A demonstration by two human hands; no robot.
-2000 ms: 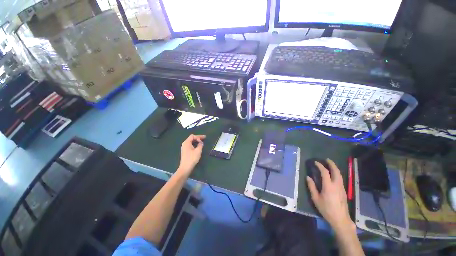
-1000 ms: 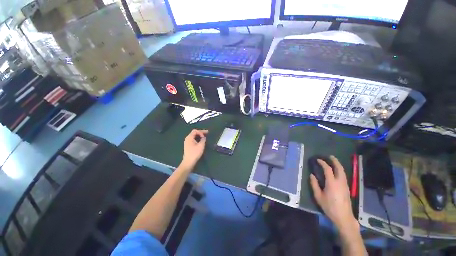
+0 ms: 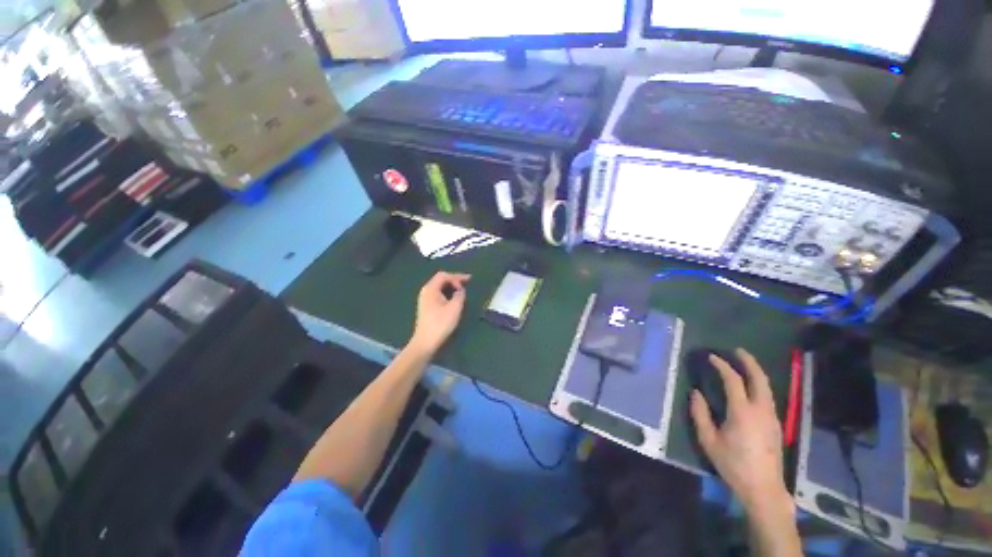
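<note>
My right hand (image 3: 742, 419) rests over the black computer mouse (image 3: 709, 381), right of the left blue-grey plate (image 3: 651, 386). My left hand (image 3: 441, 310) is on the green mat, fingers curled, thumb and forefinger close together; I see nothing in it. A small phone-like unit (image 3: 513, 296) with a bright face lies just right of my left hand, not touched. A dark smartphone (image 3: 617, 323) with a small white logo lies on the left plate, with a cable in its near end. Another dark phone (image 3: 845, 381) lies on the right plate (image 3: 859, 468), also cabled.
A red marker pen (image 3: 793, 397) lies between mouse and right plate. The tester (image 3: 751, 223) with a blue cable (image 3: 751, 296) and the PC case (image 3: 457, 185) stand behind. A dark object (image 3: 383, 248) lies far left. Black slotted trays (image 3: 218, 403) are at left. Another mouse (image 3: 962, 444) lies right.
The view has shifted, so the bench things appear further right. Both hands keep about the same places: my right hand stays on the mouse, my left beside the small unit.
</note>
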